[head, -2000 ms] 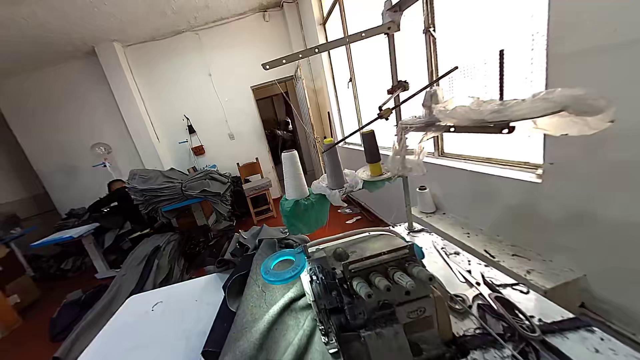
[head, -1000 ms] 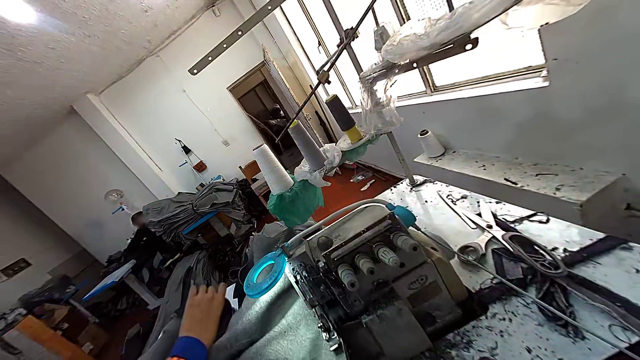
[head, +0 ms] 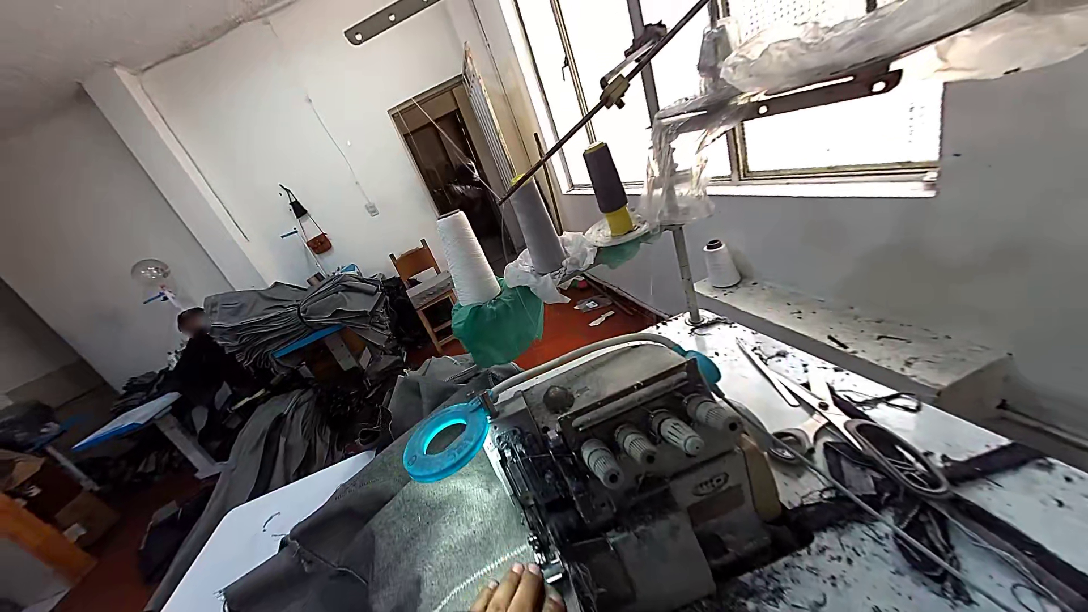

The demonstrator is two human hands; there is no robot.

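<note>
An overlock sewing machine (head: 629,476) with several tension dials stands on the white table. Grey fabric (head: 425,527) with a pale stitched line lies at its left side, lit by a blue ring lamp (head: 446,438). At the bottom edge, the fingers of one hand (head: 518,591) rest on that fabric beside the presser foot area; it appears to be my left hand, and most of it is cut off. My right hand is not in view. Behind the machine stand a white thread cone (head: 469,259), a grey cone (head: 537,225) and a dark one (head: 605,178).
Scissors (head: 850,421) and lint lie on the table right of the machine. Another thread cone (head: 721,263) stands on a ledge by the wall. Fabric piles (head: 297,314), a wooden chair (head: 421,285) and a seated person (head: 208,357) are at the back left.
One second ago a hand lay on the fabric left of the ring lamp; now fingers are lower, close to the machine. No hand showed two seconds ago. The view has tilted.
</note>
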